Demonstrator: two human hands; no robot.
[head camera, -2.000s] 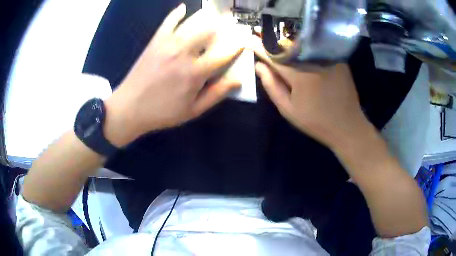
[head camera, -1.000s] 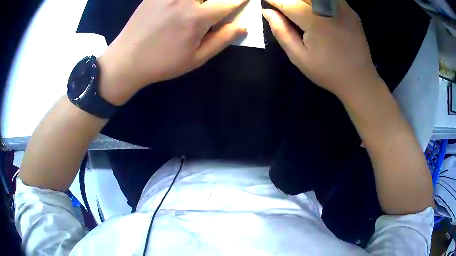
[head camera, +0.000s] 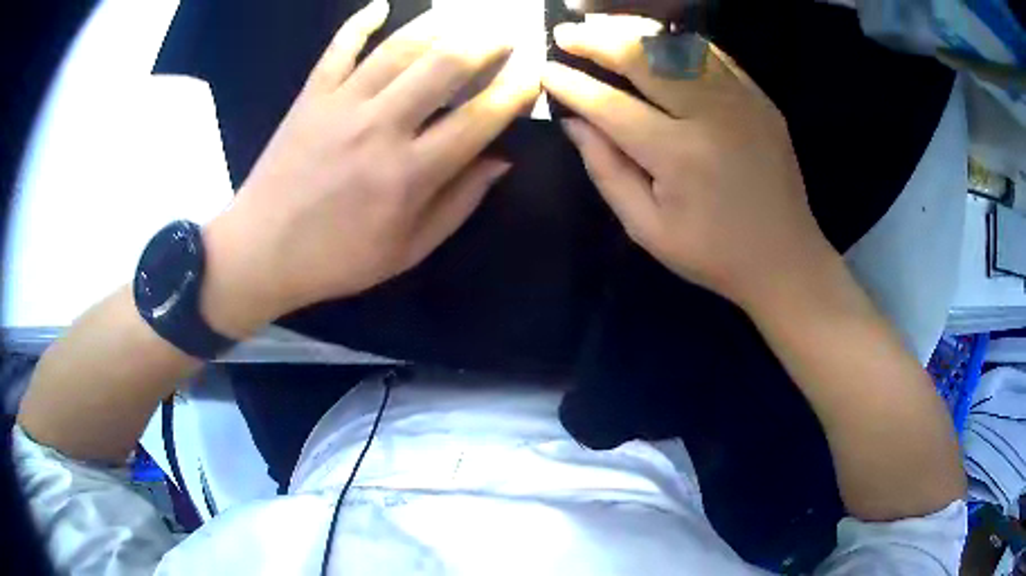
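Note:
A black garment panel (head camera: 484, 287) lies across the table and hangs over the lap. A pale strip (head camera: 486, 16) lies on it at the top centre, brightly lit and cut off by the upper edge. My left hand (head camera: 349, 180) lies flat on the panel, fingers spread, with fingertips on or beside the strip. My right hand (head camera: 709, 180) rests on the panel to the right, with fingertips at the strip's right edge. Neither hand visibly pinches anything. The needle area is not clearly visible.
The sewing machine head (head camera: 956, 34) shows blurred at the upper right. A small grey metal part (head camera: 675, 54) overlaps my right fingers. The white table (head camera: 113, 225) shows on the left. A blue basket (head camera: 956, 371) stands at the lower right, with white cable beside it.
The view has dipped, then risen slightly. My left hand has shifted left and its fingers are more spread. Less of the pale strip shows below the fingers.

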